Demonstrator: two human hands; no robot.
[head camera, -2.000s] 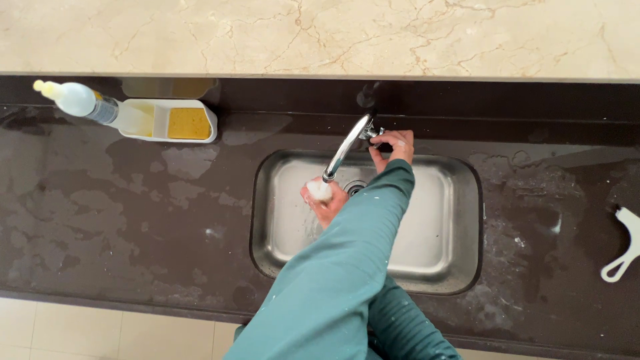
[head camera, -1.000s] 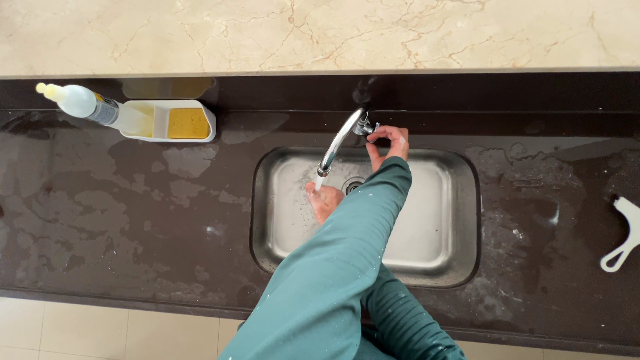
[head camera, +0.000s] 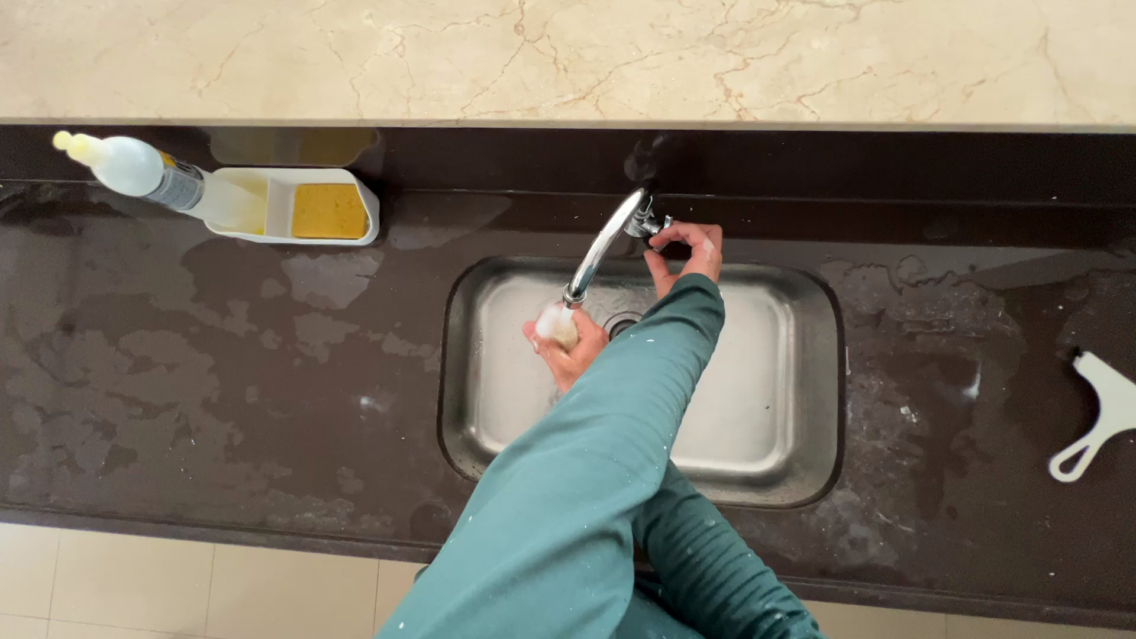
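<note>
My teal-sleeved arms cross over the stainless-steel sink (head camera: 745, 399). The left arm lies on top, and my left hand (head camera: 692, 253) has its thumb and fingertips at the handle (head camera: 661, 224) of the chrome faucet (head camera: 606, 244). My right hand (head camera: 572, 351) is cupped below the spout, left of the drain (head camera: 621, 321). White, foamy-looking water (head camera: 556, 325) covers its palm; no solid object can be made out there. The right forearm is partly hidden under the left one.
A white caddy (head camera: 280, 204) on the dark countertop (head camera: 266, 382) holds a yellow sponge (head camera: 330, 211) and a pump bottle (head camera: 138, 169). A white squeegee-like tool (head camera: 1100, 413) lies at the far right. A beige marble ledge (head camera: 568, 62) runs along the back.
The white patch in my right palm looks larger than one second ago, and the hand is more cupped. My left hand stays at the faucet handle.
</note>
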